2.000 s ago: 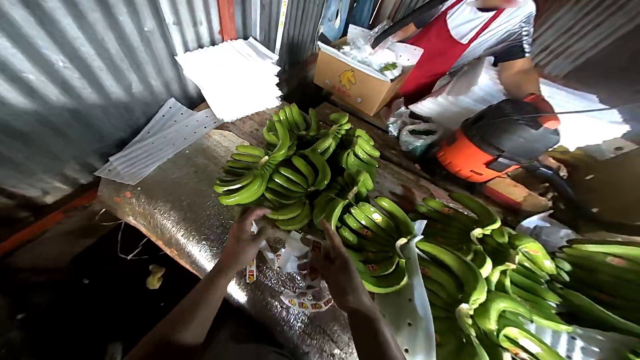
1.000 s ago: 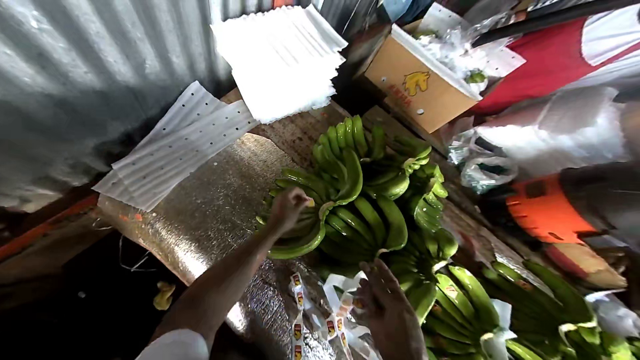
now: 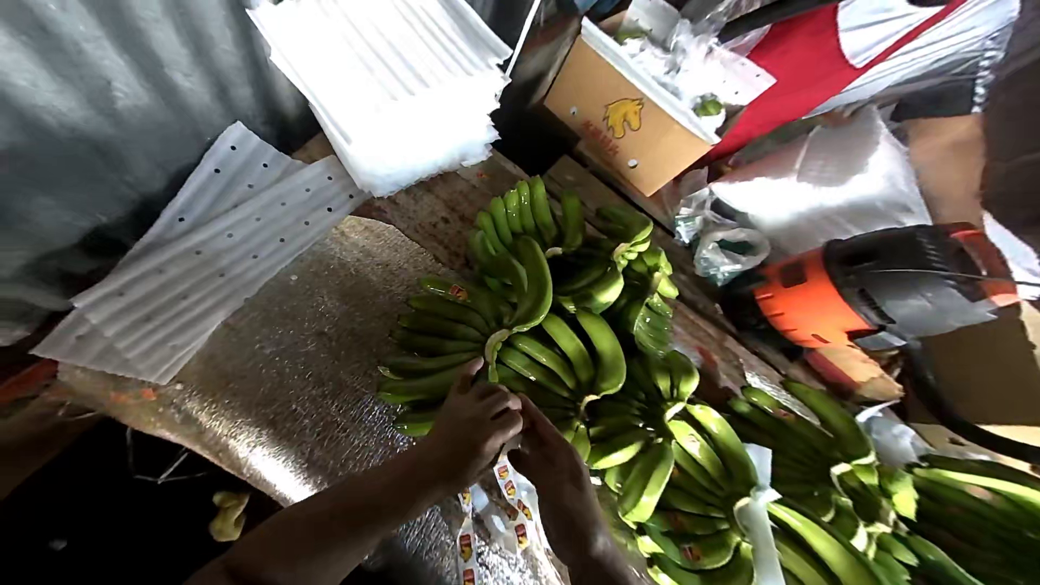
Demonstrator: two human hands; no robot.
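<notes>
My left hand [image 3: 475,422] is bent at the near edge of a hand of green bananas [image 3: 443,333], its fingertips close to the crown. Right beside it, my right hand [image 3: 552,463] has its fingers nearly meeting the left ones; what lies between them is too small to tell. Strips of printed stickers [image 3: 512,508] hang below both hands on the wet table. Small stickers show on some fruit, one on the upper left bunch. More green banana hands [image 3: 699,455] are heaped to the right, with white foam [image 3: 761,536] between some.
Perforated foam sheets [image 3: 219,252] and a thick white stack [image 3: 398,89] lie at the upper left by corrugated metal. Beyond the bananas stand a cardboard box [image 3: 626,106], an orange and black vacuum-like machine [image 3: 821,292] and a person in a red apron [image 3: 800,65].
My left hand has moved off the top of the banana crown to its near side. My right hand has come up beside it from lower down.
</notes>
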